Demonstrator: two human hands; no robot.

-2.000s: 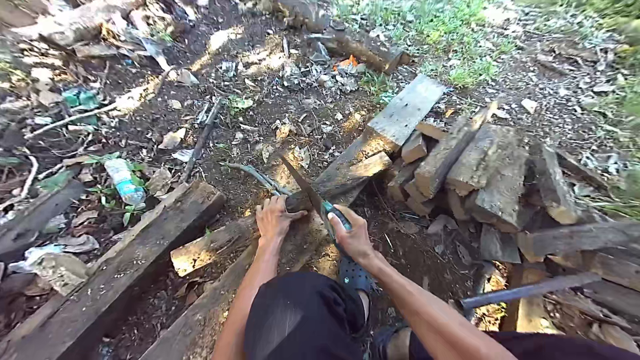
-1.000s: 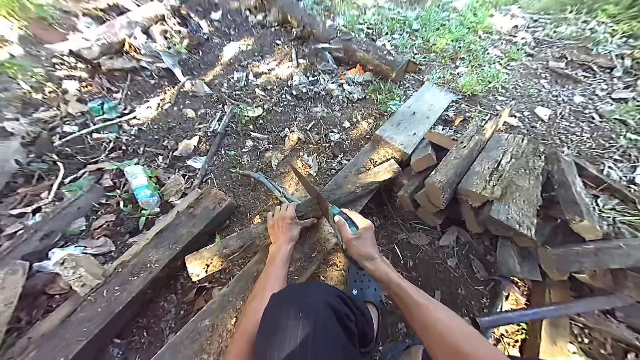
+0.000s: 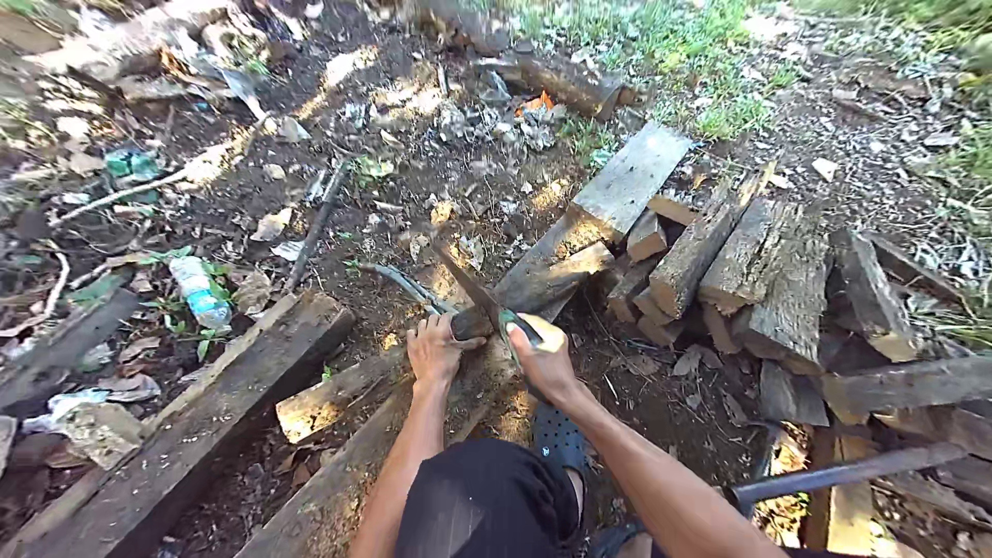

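My right hand [image 3: 542, 356] is closed around the green and dark handle of a hand saw, whose rusty-brown blade [image 3: 474, 288] points up and to the left. The blade lies across a weathered length of wood [image 3: 577, 267] that rests crosswise over a long plank [image 3: 542, 252]. To the left of the blade, my left hand [image 3: 435, 349] presses on the near end of that wood, its fingers spread over the top. Pale sawdust dots the plank beneath. How deep the blade sits in the wood cannot be told.
At right lies a heap of cut wood blocks [image 3: 783, 287], with a metal bar [image 3: 845, 473] below it. A thick beam [image 3: 194, 434] runs along the left, near a plastic bottle [image 3: 200, 291]. My foot in a clog [image 3: 558, 438] is beside the plank. Twigs and leaves litter the soil.
Both hands stay at the same wood, the right one still on the saw and the left one still pressing down. The saw's position along its stroke differs only slightly.
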